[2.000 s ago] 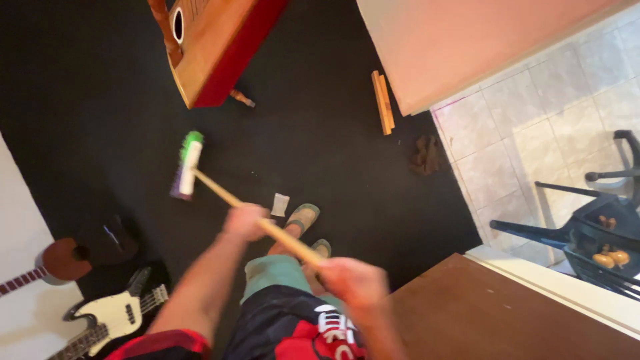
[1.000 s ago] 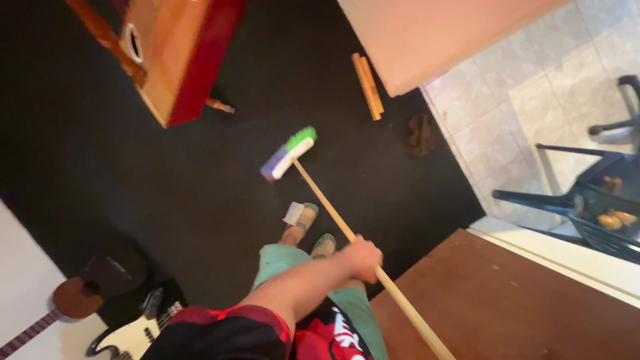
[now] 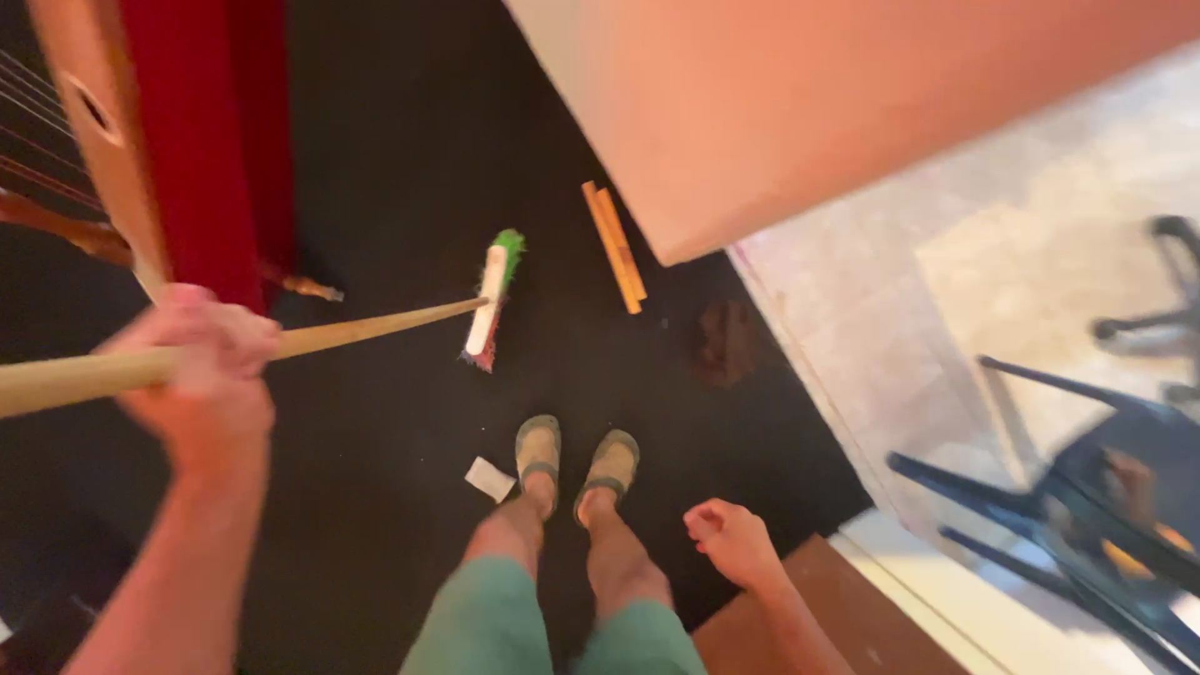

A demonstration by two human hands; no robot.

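Observation:
My left hand [image 3: 202,361] is closed around the wooden handle [image 3: 375,328] of a push broom, at the left of the view. The broom's white head [image 3: 486,300], with green and reddish-purple bristles, rests on the dark floor ahead of my feet. My right hand [image 3: 731,539] hangs at the lower right, away from the handle, its fingers curled; whether they are fully closed I cannot tell. A small white piece of paper [image 3: 489,479] lies beside my left shoe.
A red and wooden stringed instrument, seemingly a harp [image 3: 202,141], stands upper left. Two wooden strips [image 3: 614,248] and a brown item [image 3: 729,342] lie near a pinkish wall [image 3: 750,112]. A dark chair [image 3: 1078,487] stands on pale tiles at right; a brown wooden surface [image 3: 825,619] is lower right.
The broom handle has swung over to the left, held in my left hand. My right hand, on the handle two seconds ago, is now off it. The view has shifted.

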